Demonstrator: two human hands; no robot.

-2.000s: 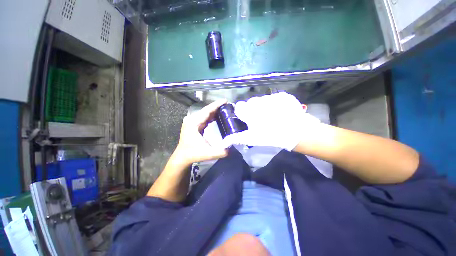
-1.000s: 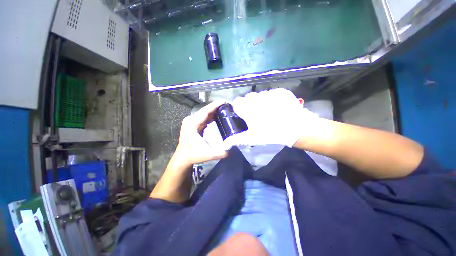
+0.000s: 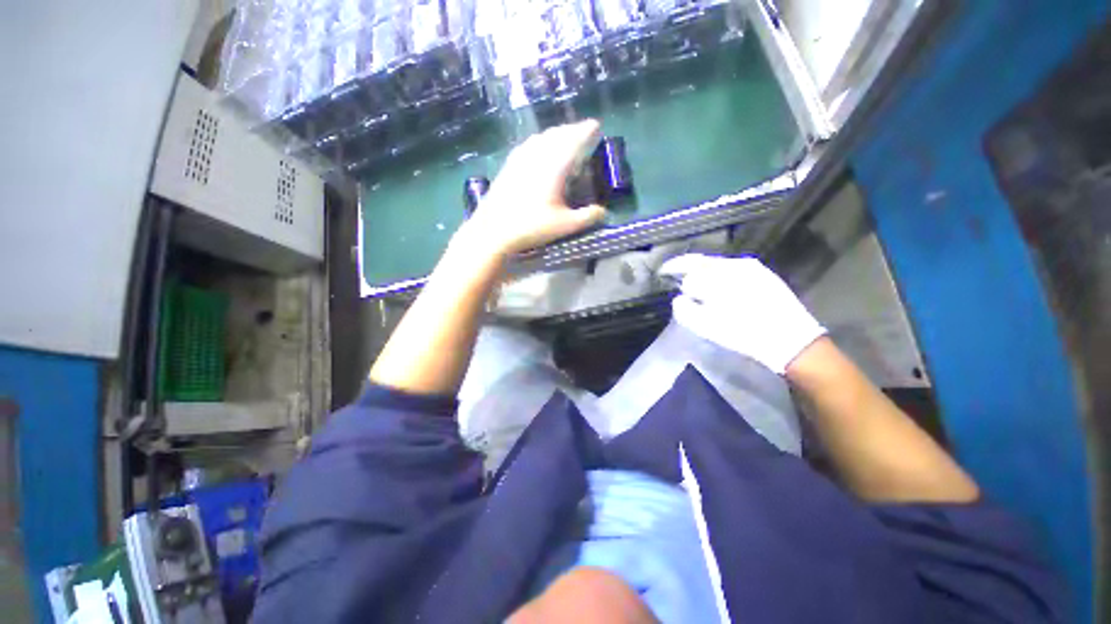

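A glossy black cylindrical part (image 3: 617,167) lies on the green bench (image 3: 701,134), near its front edge. My bare left hand (image 3: 548,183) is at its left side, thumb and fingers spread around it; no firm grip shows. A second black part (image 3: 476,193) lies further left, partly hidden behind my left forearm. My right hand (image 3: 743,311), in a white glove, is below the bench's front edge over my right thigh, fingers partly bent. No object shows in it, but its palm side is hidden.
Clear plastic trays (image 3: 378,79) with pocketed rows stand along the bench's back. A green crate (image 3: 195,344) and a blue crate (image 3: 232,524) are at the left by a white cabinet (image 3: 238,165). A blue panel (image 3: 938,219) rises at the right.
My left hand has moved from my lap up to the bench, where a second black part now lies. My gloved right hand has parted from it and moved right. The view shows more of the trays.
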